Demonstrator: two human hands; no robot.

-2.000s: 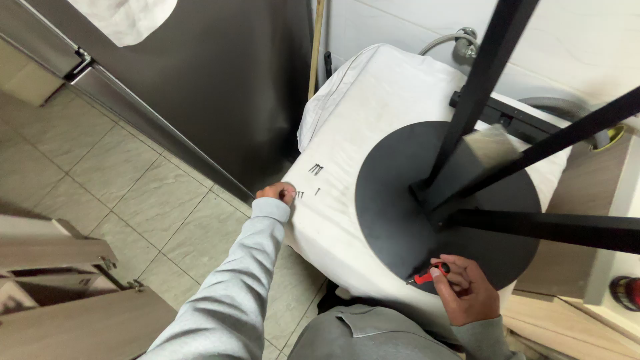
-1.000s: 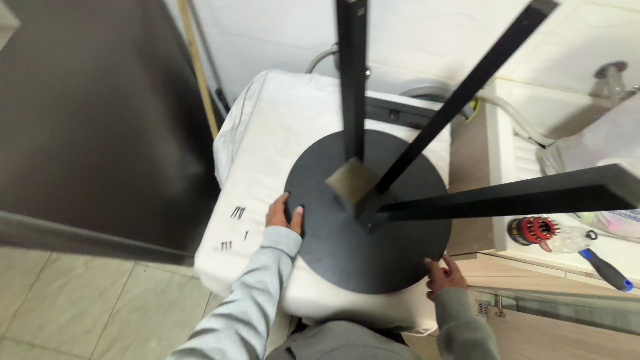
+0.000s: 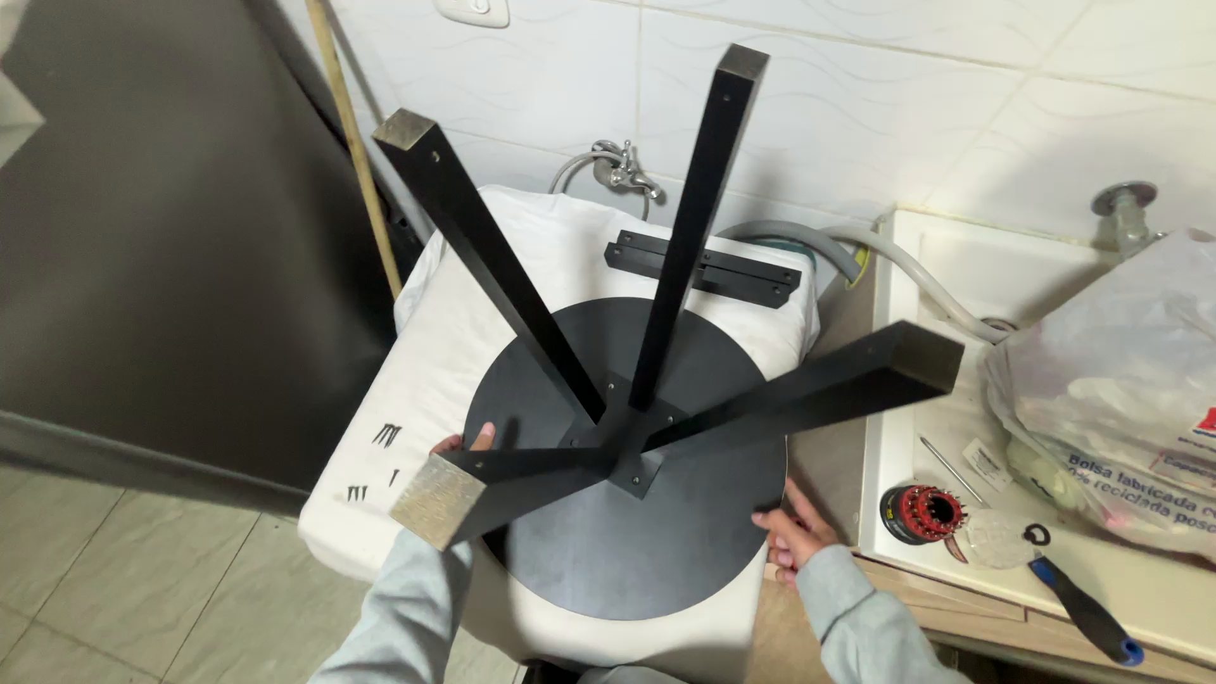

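A round black stool seat or tabletop (image 3: pixel 655 560) lies on a white cloth cover, with four black square legs rising and splaying from a plate at its middle. My left hand (image 3: pixel 470 440) is at the disc's left edge, partly hidden behind the nearest leg (image 3: pixel 532 484). At the right edge is my right hand (image 3: pixel 796 532), its thumb and fingers about the rim; part of its grip is hidden. Several black screws (image 3: pixel 387 435) lie on the cloth to the left. Two black bars (image 3: pixel 703 269) lie behind the disc.
A sink (image 3: pixel 959 256) at the right holds a plastic bag (image 3: pixel 1121 380). A red and black bit holder (image 3: pixel 923 514) and a blue and black handled tool (image 3: pixel 1083 608) lie on its ledge. A wooden pole (image 3: pixel 356 142) leans beside a dark metallic panel (image 3: pixel 190 237).
The red-handled tool seen in my right hand two seconds ago is no longer in it. My left hand has moved from the screws to the disc's edge. The legs have turned with the disc.
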